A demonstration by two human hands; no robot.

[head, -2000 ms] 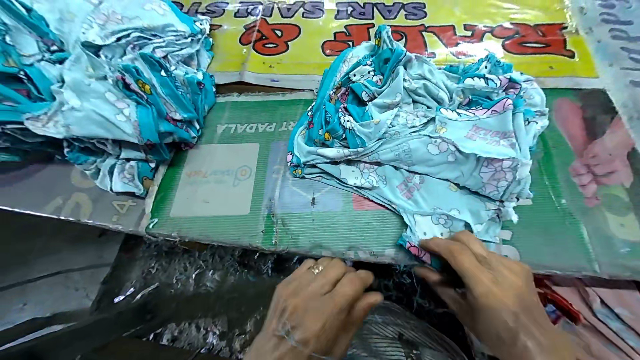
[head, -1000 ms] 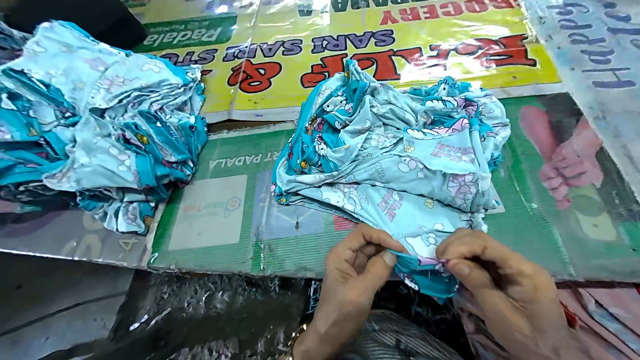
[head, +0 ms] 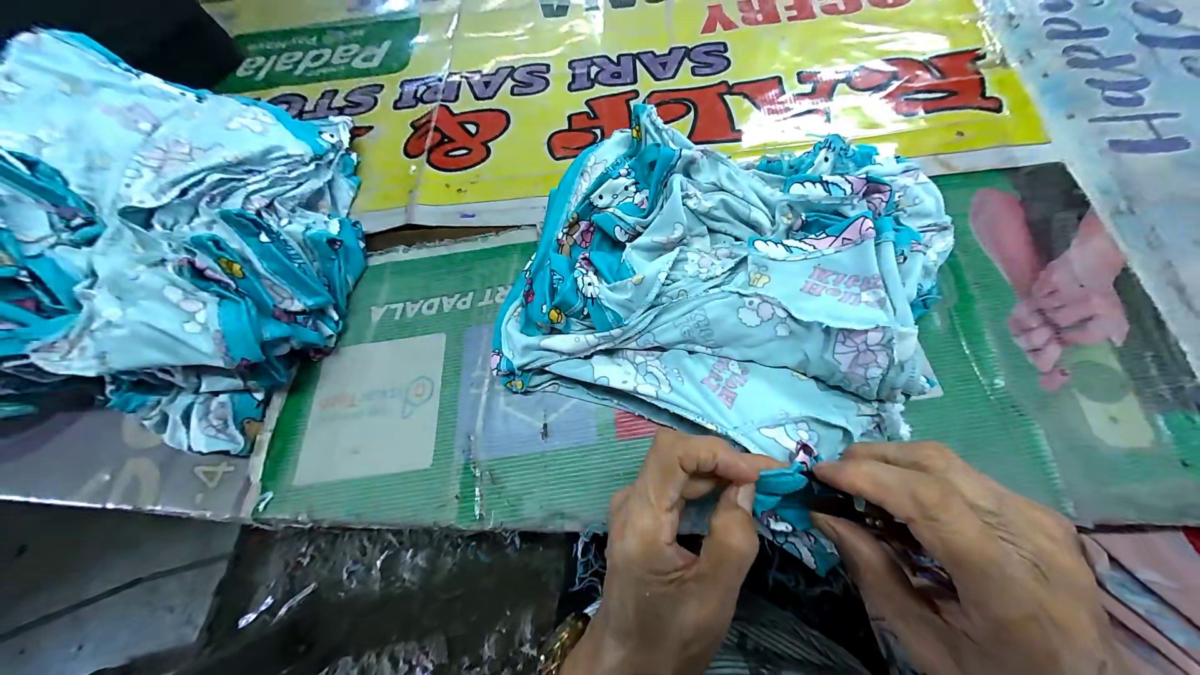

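A heap of light blue and teal printed fabric pieces (head: 731,291) lies on the green corrugated plastic sheet. Its lowest corner hangs over the sheet's near edge. There my left hand (head: 680,544) pinches a teal edge of the cloth between thumb and index finger. My right hand (head: 947,534) is at the same corner, just to the right, with a small dark object partly hidden in its fingers; what it is cannot be told. The two hands are a short way apart, with the teal cloth between them.
A second heap of the same printed fabric (head: 169,225) sits at the left. Behind lies a yellow printed tarpaulin (head: 525,94), and a whitish plastic sheet (head: 1125,141) covers the right back. A black object (head: 131,33) is at the upper left, and pink striped cloth (head: 1148,581) at the lower right.
Two seconds ago my left hand was below the sheet's edge, off the cloth; it has moved up to the fabric corner and taken hold. The dark object now shows in my right hand.
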